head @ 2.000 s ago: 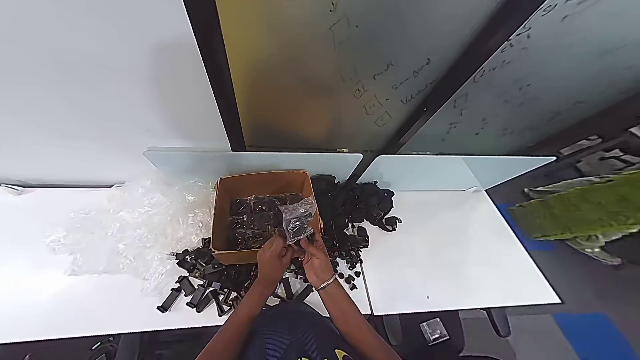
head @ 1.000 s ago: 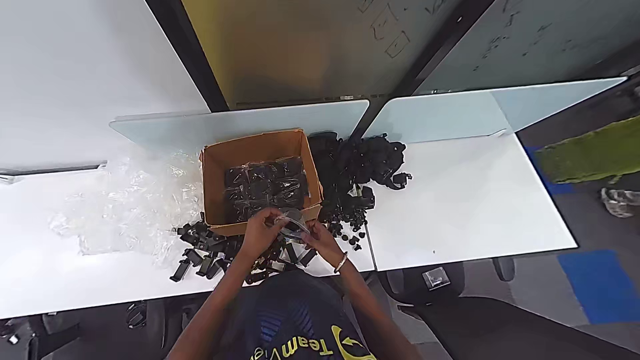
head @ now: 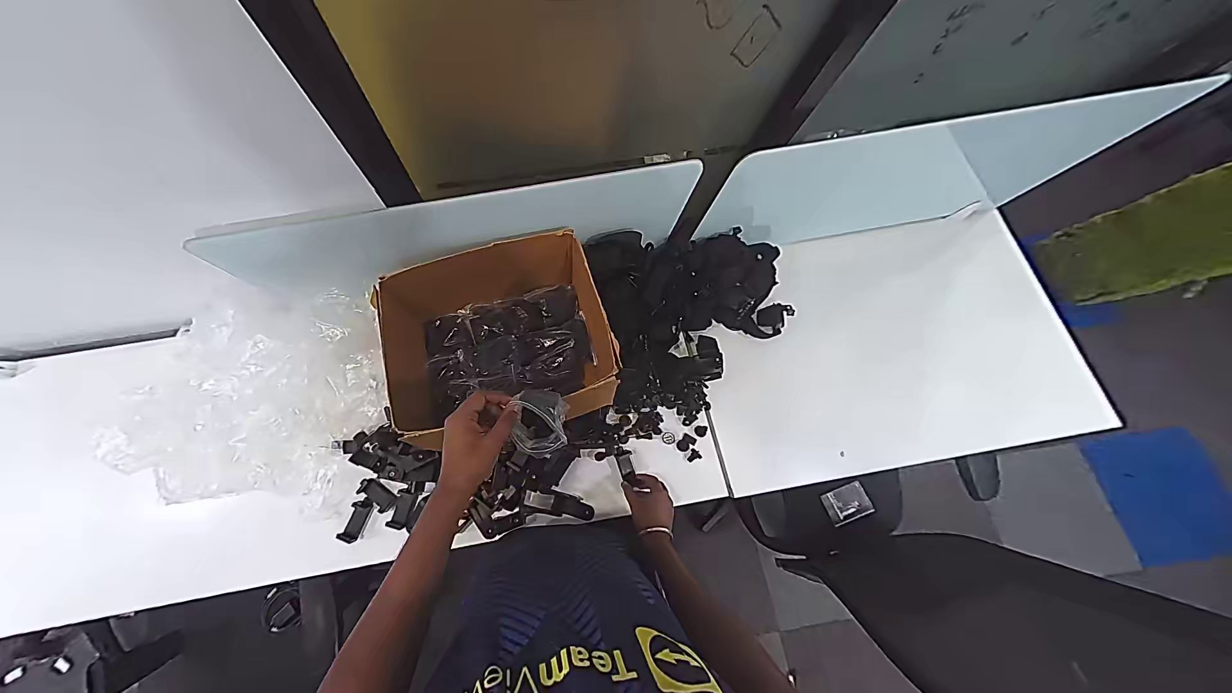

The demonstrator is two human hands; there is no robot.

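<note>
My left hand (head: 474,438) pinches a clear plastic bag (head: 539,422) by its edge, above the front rim of an open cardboard box (head: 399,356). Dark items in clear wrapping (head: 510,351) lie inside the box. My right hand (head: 650,502) is closed around a small black clamp-like part (head: 625,467) near the table's front edge. Black plastic parts (head: 390,457) are heaped in front of the box, and small black knobs (head: 685,443) are scattered at its right front corner. Whether the bag still has something in it cannot be told.
A pile of crumpled clear plastic bags (head: 260,404) covers the white table (head: 885,356) left of the box. Black straps and mounts (head: 722,279) are heaped to its right. Glass dividers (head: 462,221) stand along the back. A black chair (head: 924,577) is at the front right.
My hands were together at the wrapped item in both earlier frames; now they are apart. The right hand has moved down to the right with a black part, while the left keeps the bag.
</note>
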